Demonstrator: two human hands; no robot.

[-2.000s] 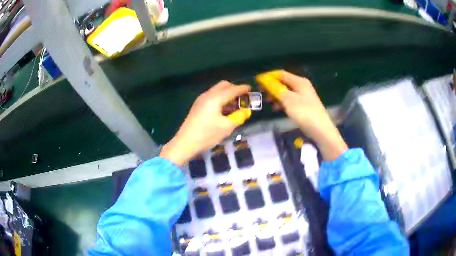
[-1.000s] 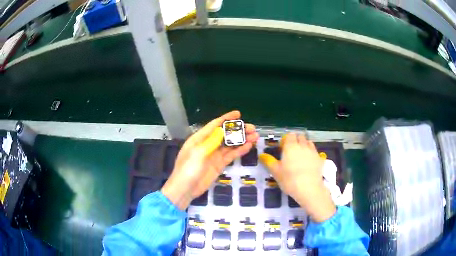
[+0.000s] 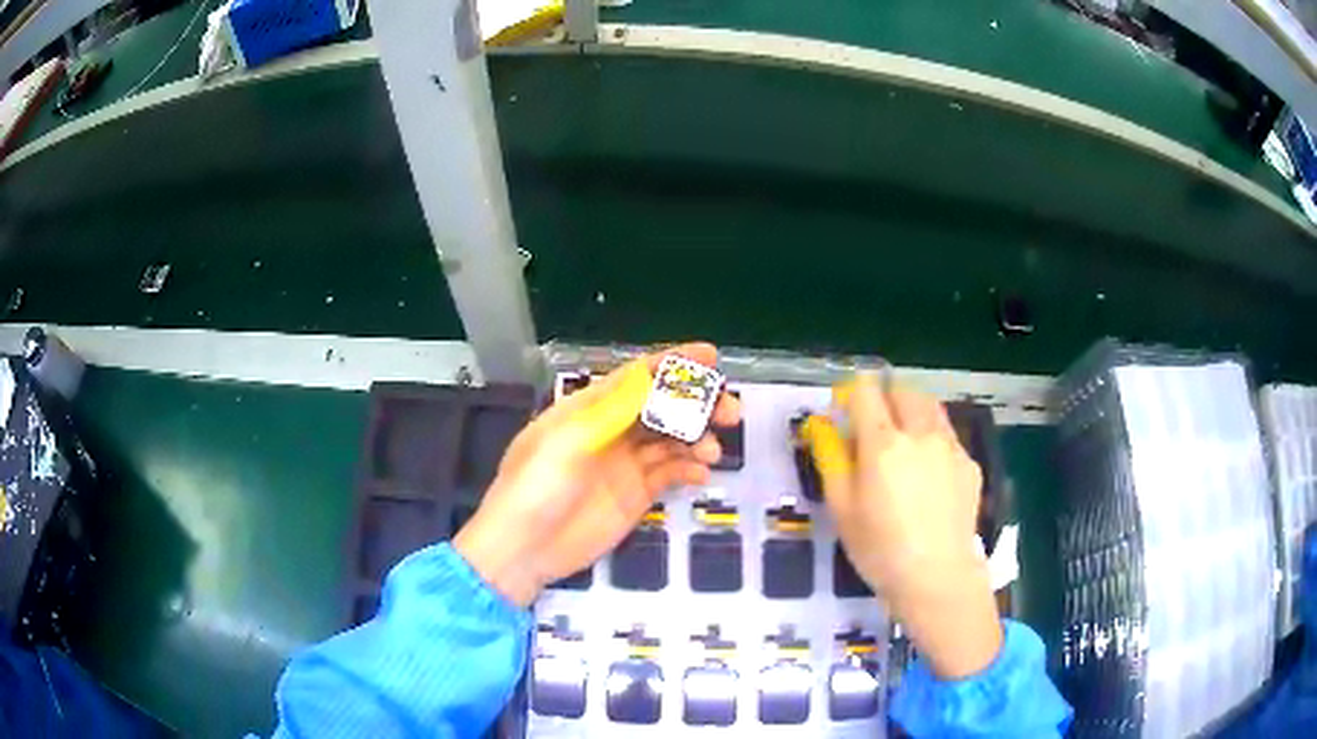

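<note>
My left hand (image 3: pixel 585 469), with yellow finger cots, holds an open silver-rimmed watch housing (image 3: pixel 682 399) between thumb and fingers, its electronics facing up. My right hand (image 3: pixel 913 505) is over the upper right of the blister tray. Its yellow-cotted fingertips grip the edge of a black display module (image 3: pixel 809 459), which sits tilted and partly hidden by the fingers. The blister tray (image 3: pixel 751 604) holds rows of black displays with orange-yellow and black flex tails at their upper edges. The lowest visible row looks whitish and glossy.
The black foam tray (image 3: pixel 367 498) lies under the blister tray. Stacked blister trays (image 3: pixel 1184 534) stand at right. A metal post (image 3: pixel 459 202) and rail (image 3: pixel 275 351) edge the green belt (image 3: pixel 751 217), which carries a dark unit (image 3: pixel 1015 312). A shiny black bulk (image 3: pixel 41 498) is at left.
My left hand still holds the housing, now more tilted. My right fingers have closed on the display, which has shifted from its earlier straight position. The dark belt unit shows slightly farther right.
</note>
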